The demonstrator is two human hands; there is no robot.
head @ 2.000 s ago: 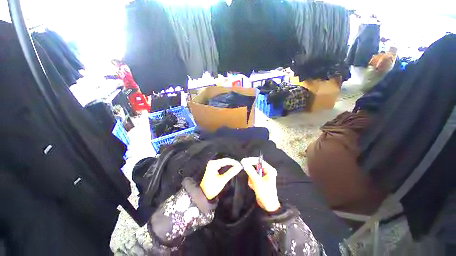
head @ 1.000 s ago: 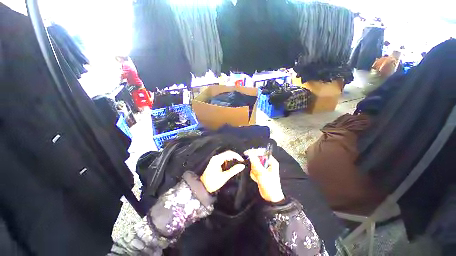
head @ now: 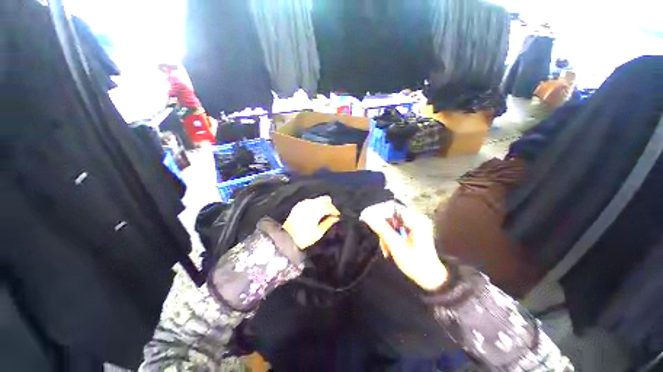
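A dark garment (head: 342,254) lies bunched on a heap of black cloth in front of me, with smooth shiny folds below my hands. My left hand (head: 311,221) pinches the garment at its upper edge, fingertips curled together. My right hand (head: 404,236) is just to the right, thumb and index finger close together, apart from the left. A small dark and reddish tool, perhaps thread snips (head: 397,221), lies in my right hand. No needle or thread can be made out.
Dark coats (head: 87,218) hang close at left. Ahead stand an open cardboard box (head: 320,154) and blue baskets (head: 224,190). A brown cloth bundle (head: 483,218) and dark garments (head: 603,167) are at right. More garments (head: 371,51) hang behind.
My right hand has moved right and a little down, away from my left hand, and turned more palm up. My left hand has moved slightly up. The view has shifted a little.
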